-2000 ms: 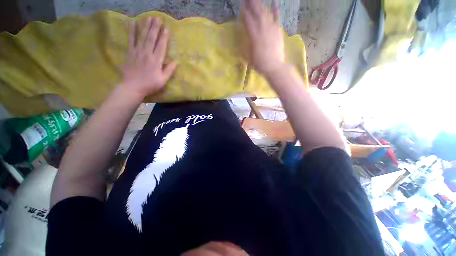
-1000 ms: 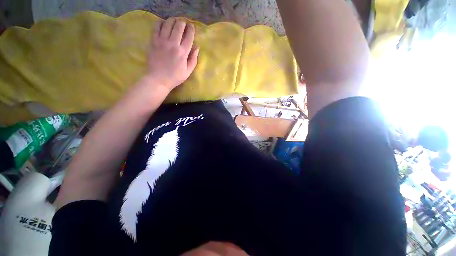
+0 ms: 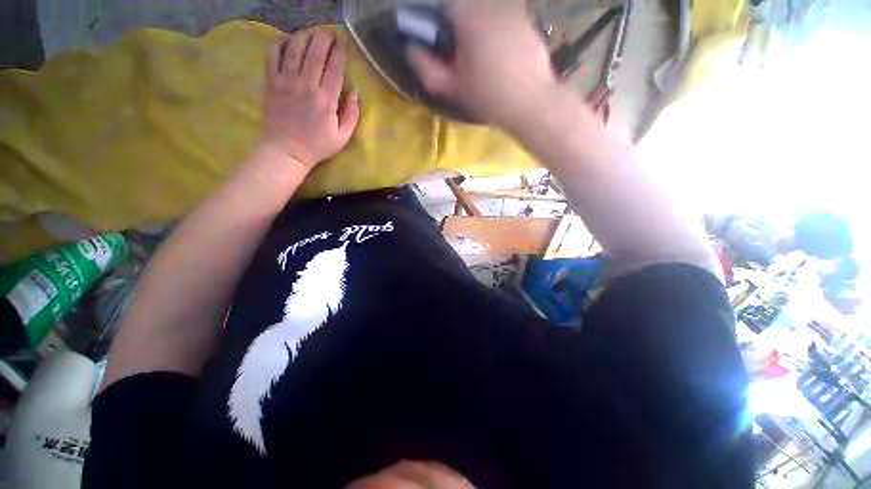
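Note:
The long mustard-yellow scalloped panel [image 3: 181, 115] lies across the table, its wavy edge on the far side. My left hand [image 3: 310, 100] lies flat on its middle, thumb apart, holding nothing. My right hand [image 3: 487, 62] grips the dark handle of the steam iron [image 3: 387, 48], which is blurred and cut off by the top edge. The iron covers the right part of the panel and its far edge there. I cannot tell whether the soleplate touches the yellow piece.
Red-handled scissors [image 3: 604, 95] lie right of the iron, partly hidden by my right forearm. More yellow material [image 3: 716, 48] is at the far right beside bright glare. Below the table are a green bag [image 3: 72, 277], a white container [image 3: 48, 411], a wooden box [image 3: 501, 234] and a blue item [image 3: 559, 287].
My right arm reached beyond the top edge and is back over the panel with the iron in hand. My left hand has shifted slightly left since a second ago, still flat on the panel.

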